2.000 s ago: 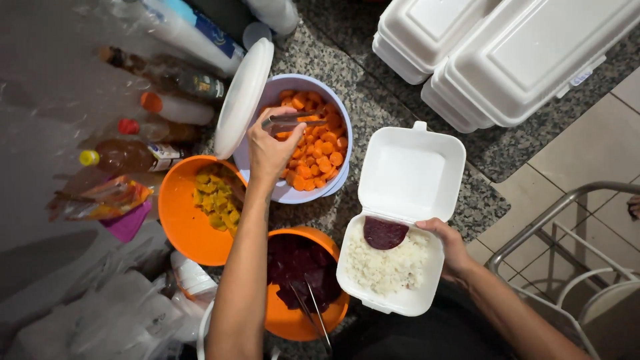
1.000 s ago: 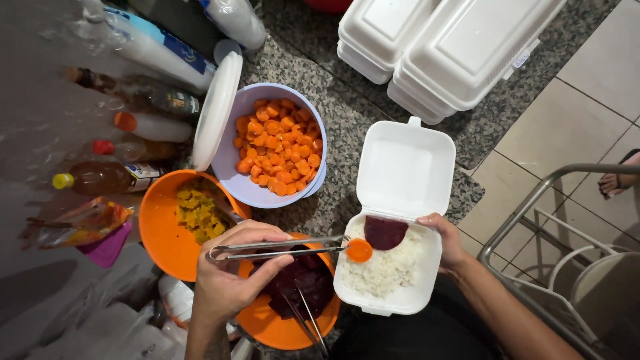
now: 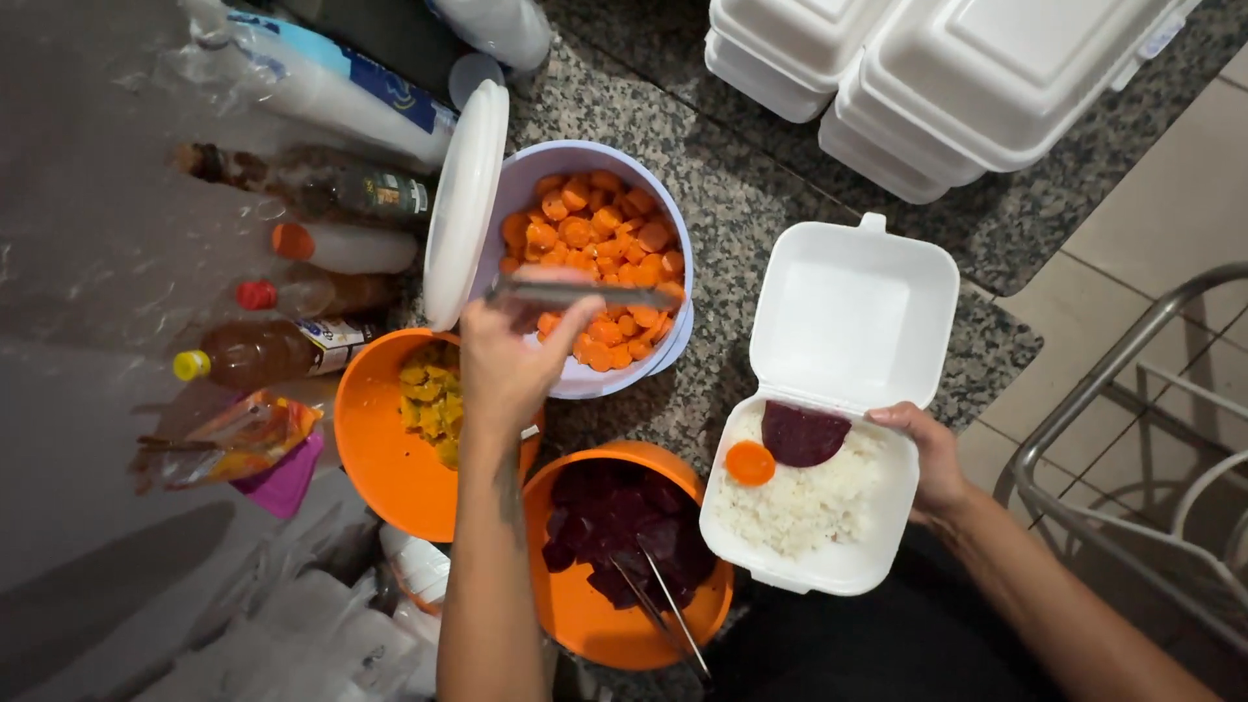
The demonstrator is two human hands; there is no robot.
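Observation:
My left hand [image 3: 517,356] holds metal tongs [image 3: 585,291] over a lilac tub of sliced carrots [image 3: 585,234]; the tongs are blurred, and at their tips a carrot slice seems to show. My right hand [image 3: 926,453] grips the edge of an open white foam box [image 3: 848,312]. White rice [image 3: 799,507] lies in its lower half, with a beet slice [image 3: 804,434] and one round carrot slice [image 3: 750,463] on top. An orange bowl of dark beets [image 3: 624,517], with a second pair of tongs [image 3: 663,614] in it, stands below the tub.
An orange bowl [image 3: 370,468] of yellow chopped food is left of my forearm. A white lid [image 3: 468,205] leans against the tub. Bottles [image 3: 263,353] and plastic packages line the left. Closed foam boxes [image 3: 975,88] are stacked on the granite counter [image 3: 721,214]. A metal-framed chair [image 3: 1102,380] is at right.
A carrot slice that the tongs held over the box now lies on the rice beside the beet slice. My left hand has moved with the tongs from the box back over the carrot tub.

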